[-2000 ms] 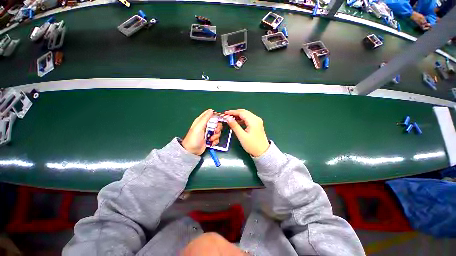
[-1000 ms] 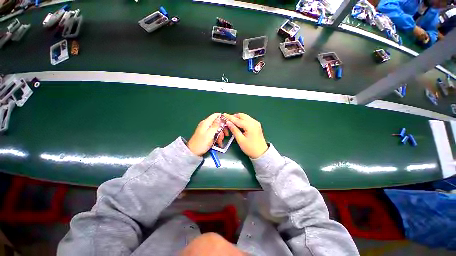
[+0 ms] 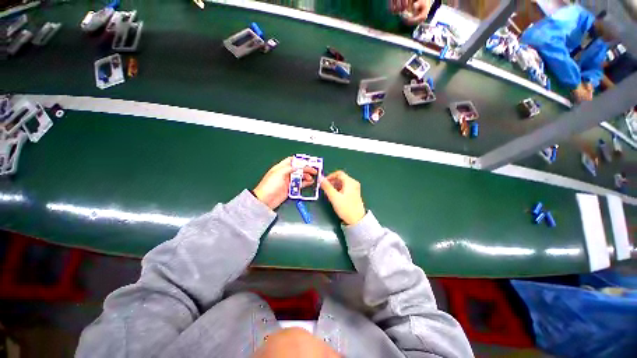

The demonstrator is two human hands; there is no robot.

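Note:
My left hand [image 3: 275, 184] holds a white plastic housing [image 3: 315, 196] with a large window opening, by its left side, above the green bench. Small dark and bluish parts sit along the housing's left side. A blue battery [image 3: 304, 212] hangs just below the housing's lower edge. My right hand [image 3: 343, 196] is at the housing's right edge with bent fingers. Whether it grips the edge or only touches it is too small to tell.
A pale rail [image 3: 265, 129] separates the bench [image 3: 174, 168] from a belt [image 3: 188, 77] carrying part-filled housings [image 3: 244, 43]. A housing pile [image 3: 24, 129] lies left, loose batteries [image 3: 543, 215] right, near white strips [image 3: 592, 232]. A grey post [image 3: 559, 94] slants at right. People's hands show beyond the belt.
The housing has turned more upright and its window faces me more openly. My right hand has moved slightly right and down from its top. The view has shifted and tilted.

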